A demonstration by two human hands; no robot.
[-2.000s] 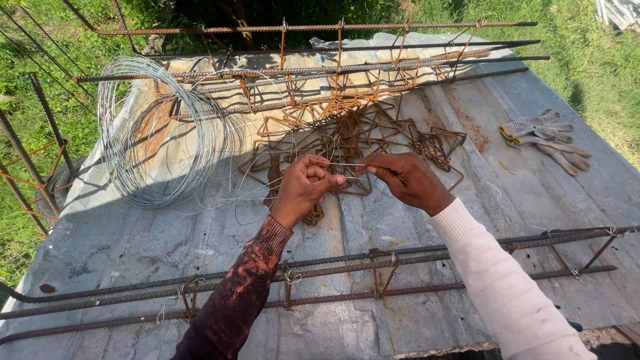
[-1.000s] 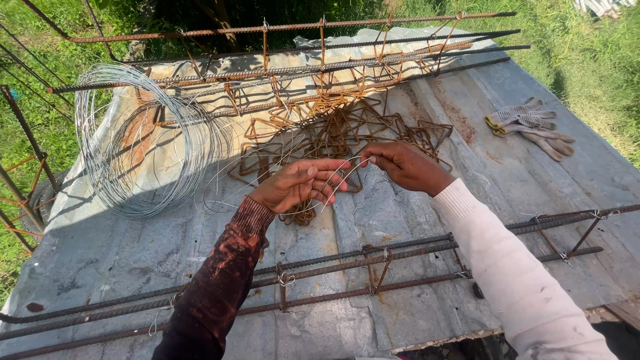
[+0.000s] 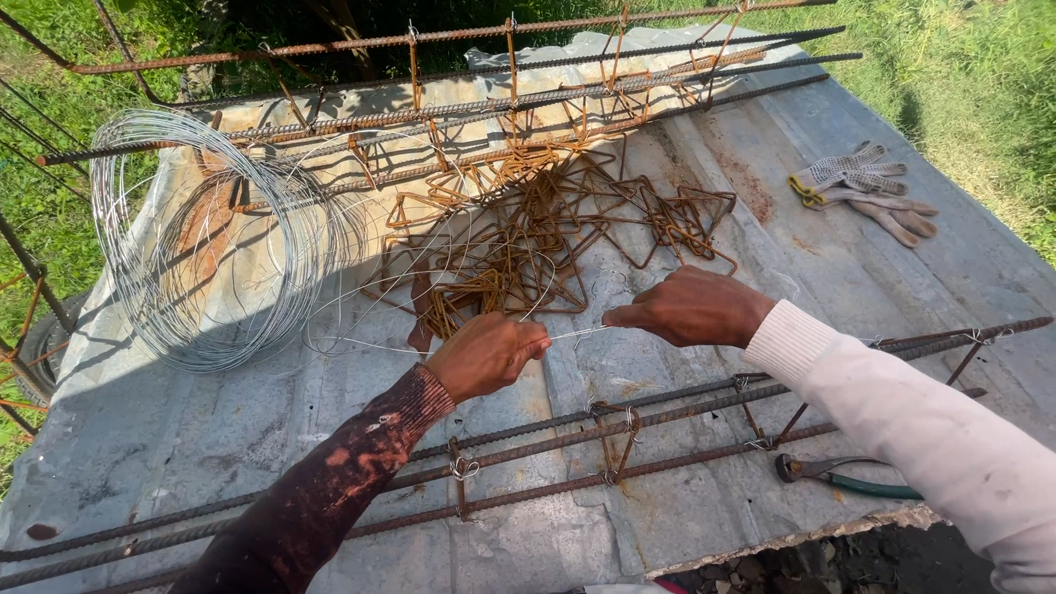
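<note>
My left hand (image 3: 488,356) is closed on a thin metal tie wire (image 3: 579,332), and my right hand (image 3: 691,307) pinches the same wire a short way to the right. The stretch between them looks doubled and nearly straight. Thin wire also loops from near my left hand toward a large coil of galvanized wire (image 3: 206,247) at the left. Just beyond my hands lies a heap of rusty steel stirrups (image 3: 536,206). Nearer to me, a rebar cage (image 3: 528,445) with wire-tied stirrups runs crosswise beneath my forearms.
Corrugated metal sheeting (image 3: 272,421) forms the work surface. Another rebar cage (image 3: 462,103) spans its far side. Work gloves (image 3: 866,186) lie at the right. End-cutting pliers (image 3: 825,472) with a green handle rest by the near edge, partly under my right sleeve. A tyre (image 3: 45,346) stands at left.
My hands have drawn apart, with the wire now stretched between them. My left fingers, spread a second ago, have closed. The pliers have come into sight beside my right forearm.
</note>
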